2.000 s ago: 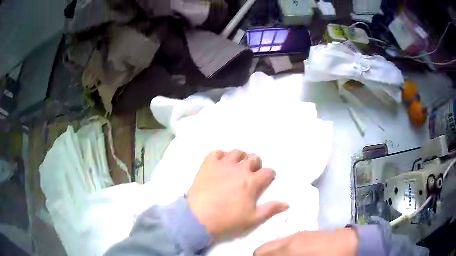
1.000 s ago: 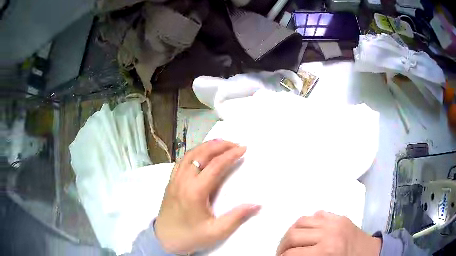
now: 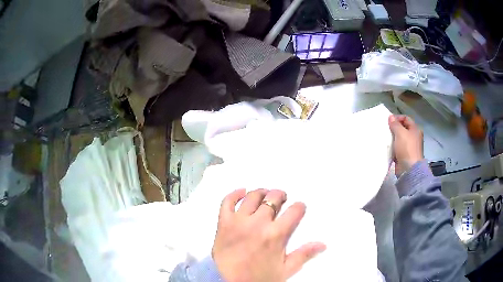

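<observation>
White garment panels (image 3: pixel 309 160) lie in loose, overexposed layers in front of me, so single edges are hard to tell. My left hand (image 3: pixel 259 231), with a ring, rests flat on them with fingers spread. My right hand (image 3: pixel 405 142) pinches the upper right corner of a panel between thumb and fingers. Stacked white pieces (image 3: pixel 102 182) with fanned, pleated edges lie at the left. A small yellowish card (image 3: pixel 306 106) shows at the panels' back edge.
A brown-grey cloth heap (image 3: pixel 160 60) lies at the back left. Behind the work are a lit phone (image 3: pixel 326 47) and a small tied white bundle (image 3: pixel 411 74). Two oranges (image 3: pixel 476 125) and the machine (image 3: pixel 469 215) are at the right. A thin cord (image 3: pixel 148 165) hangs over brown wood.
My right hand has moved from the lower front up to the panels' right corner and taken hold of it. My left hand has flattened on the cloth. The view has shifted.
</observation>
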